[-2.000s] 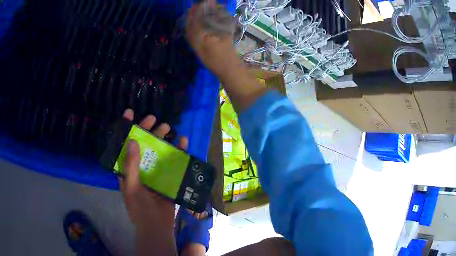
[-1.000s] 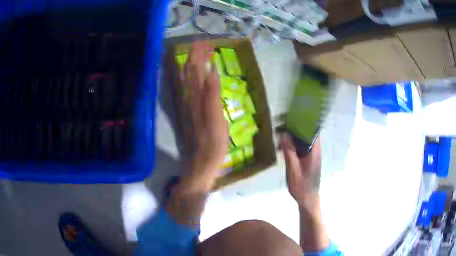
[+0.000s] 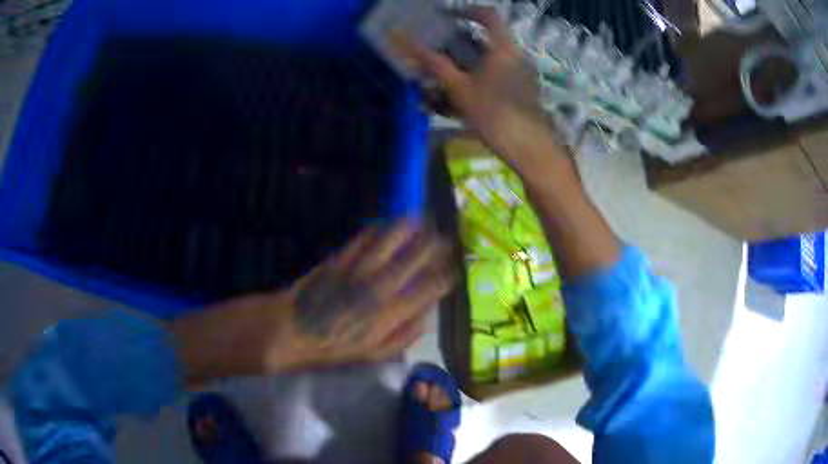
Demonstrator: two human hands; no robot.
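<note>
My right hand (image 3: 495, 86) is at the top, beside the blue tote's upper right corner. It grips a smartphone (image 3: 404, 38) whose silver-grey back with an orange strip shows; no green battery is seen in it. My left hand (image 3: 377, 285) is blurred at the tote's lower right corner, fingers stretched out, with nothing seen in it; its underside is hidden. The blue plastic tote (image 3: 414, 177) holds rows of dark phones on edge. Right of it, the open battery carton (image 3: 483, 388) on the floor holds many lime-green batteries (image 3: 495, 299).
White charging cables and a rack connector strip (image 3: 626, 104) run along the top right. A large cardboard carton (image 3: 744, 186) stands below them, with a blue bin (image 3: 788, 263) at the right edge. Two feet in blue sandals (image 3: 428, 412) are on the tiled floor below.
My right hand has moved up and left from beside the carton; its phone now shows silver-grey instead of green. My left hand has moved from over the carton to the tote's near corner.
</note>
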